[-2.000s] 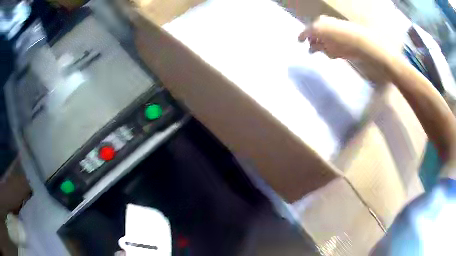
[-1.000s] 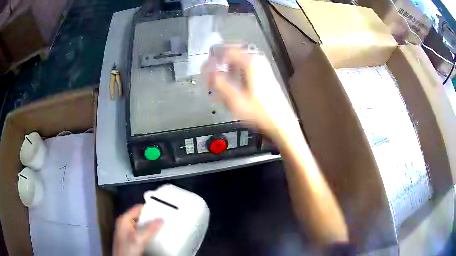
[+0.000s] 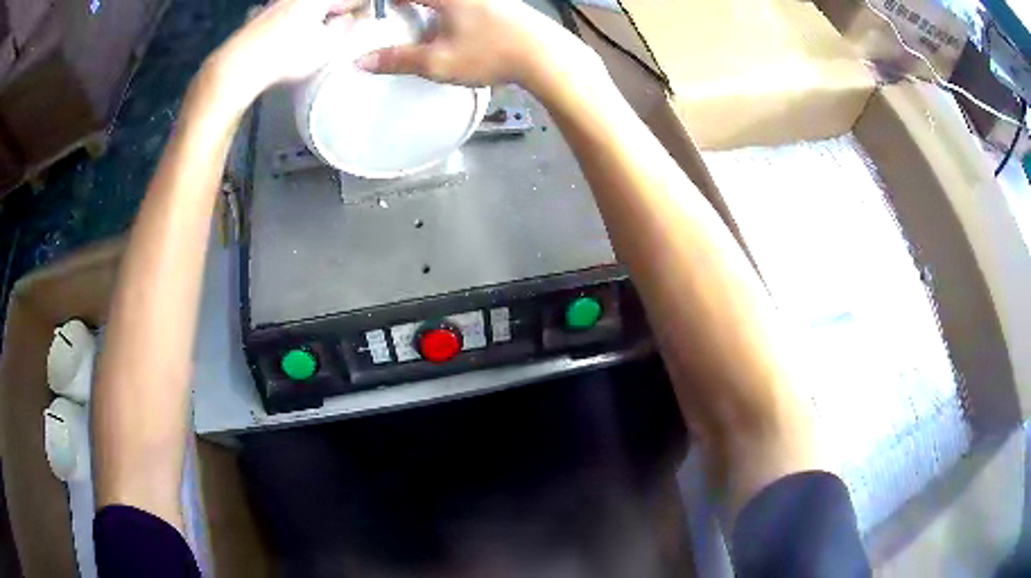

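Note:
A white plastic housing (image 3: 396, 127) sits over the holding fixture (image 3: 401, 184) on the grey machine bed (image 3: 339, 260), its round open rim facing me. My left hand (image 3: 288, 43) is on the housing's upper left side, partly overexposed and near the picture's top edge. My right hand (image 3: 458, 43) holds its upper right side, with fingers reaching across the top. The fixture is mostly hidden under the housing. A slim metal clamp bar (image 3: 503, 121) shows to its right.
Green start buttons (image 3: 300, 364) and a red stop button (image 3: 440, 343) line the front panel. The left carton (image 3: 57, 277) holds white housings (image 3: 70, 359), partly behind my left forearm. The right carton (image 3: 780, 102) holds packed whitish sheets (image 3: 837, 327). A cable lies behind the machine.
The housing has moved from below the panel up onto the fixture. My left hand went up with it. My right hand has shifted from above the bed to the housing.

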